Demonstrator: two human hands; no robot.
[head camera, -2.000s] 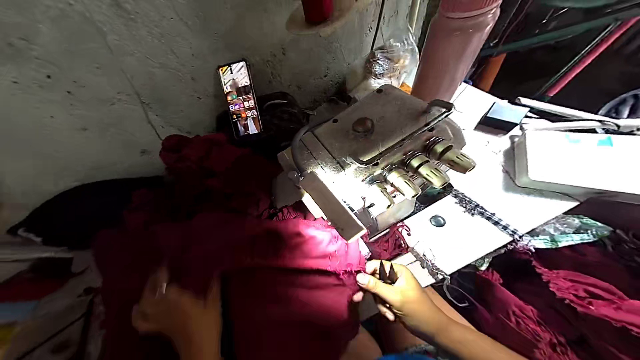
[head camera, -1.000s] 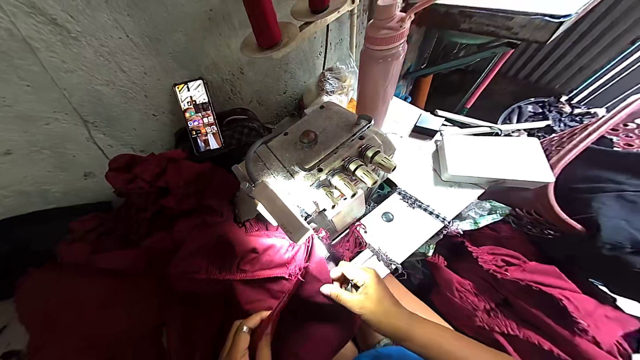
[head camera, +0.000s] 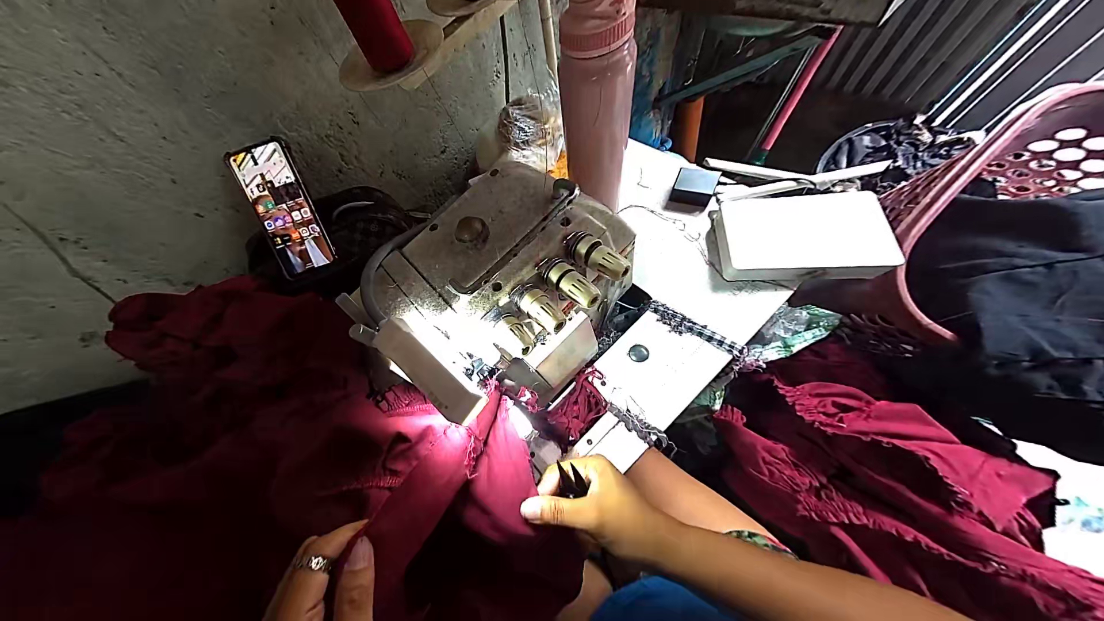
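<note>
A serger sewing machine (head camera: 483, 259) stands in the middle, its lamp lighting maroon fabric (head camera: 423, 500) that runs under the presser foot area. My left hand (head camera: 332, 573), a ring on one finger, pinches a fabric edge between thumb and fingers at the lower left of the machine. My right hand (head camera: 595, 509) grips another edge of the same fabric just in front of the machine. Small dark thread snips (head camera: 571, 479) are tucked in that right hand, with their pointed blades sticking up. The fabric spreads apart in a fold between both hands.
A lit phone (head camera: 280, 207) leans by the wall. Behind the machine stand a pink bottle (head camera: 598, 103) and a red thread cone (head camera: 375, 34). To the right lie a white box (head camera: 806, 233), more maroon fabric (head camera: 880, 466) and a pink plastic basket (head camera: 914, 233) with dark cloth.
My left hand, blurred over the fabric at the lower left two seconds ago, now pinches its edge. My right hand stays near the machine's front. The view has shifted toward the right.
</note>
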